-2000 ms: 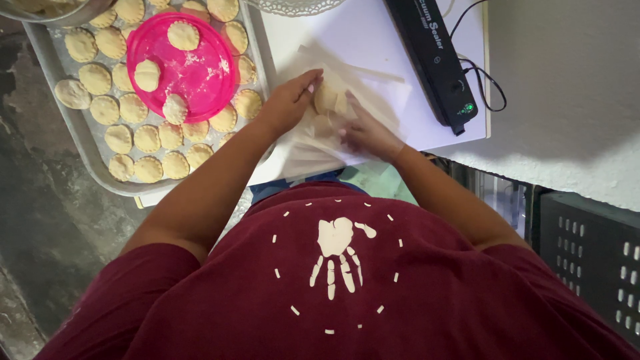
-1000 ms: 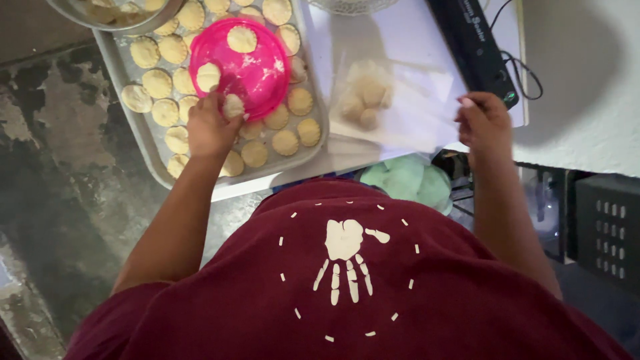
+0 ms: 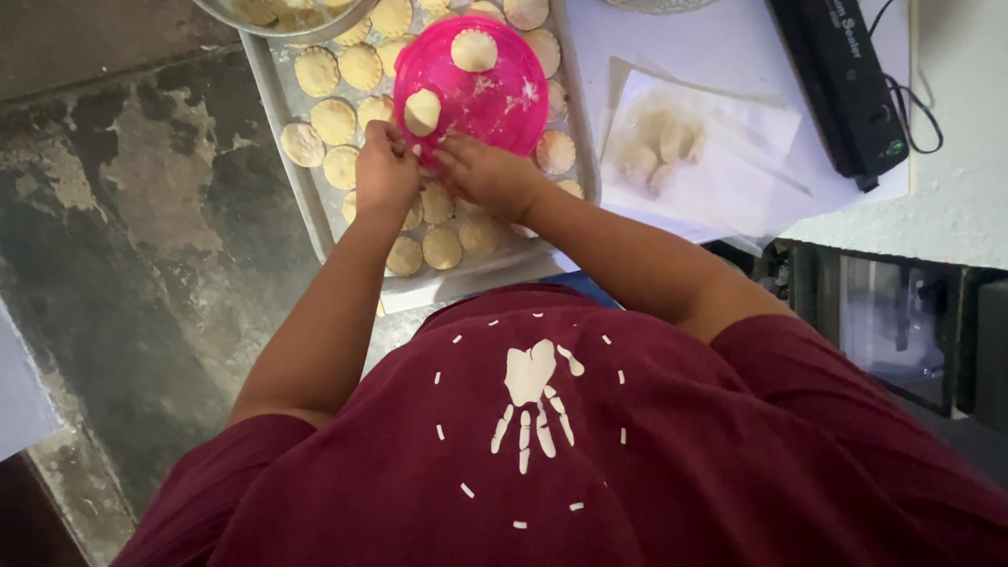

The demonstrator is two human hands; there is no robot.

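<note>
My left hand (image 3: pixel 387 169) and my right hand (image 3: pixel 487 173) are close together at the near edge of a pink plastic lid (image 3: pixel 504 94). The lid lies on a metal tray (image 3: pixel 583 134) of round dough pieces with crimped edges. Two pale dough rounds, one at the back (image 3: pixel 474 50) and one at the left (image 3: pixel 422 112), rest on the floury lid. My fingers are bent over the lid's rim; whatever lies between them is hidden. To the right, a clear plastic bag (image 3: pixel 732 126) with several dough pieces (image 3: pixel 663 146) inside lies flat on the white table.
A black vacuum sealer (image 3: pixel 843 87) with a green light and a cable (image 3: pixel 917 118) stands at the table's right side. A metal bowl (image 3: pixel 346 24) overlaps the tray's back left corner. Part of a patterned dish (image 3: pixel 660 5) shows at the back edge.
My right hand has moved left from beside the sealer to the pink lid, near my left hand. The third dough round seen on the lid's near side earlier is now out of sight. The view has shifted.
</note>
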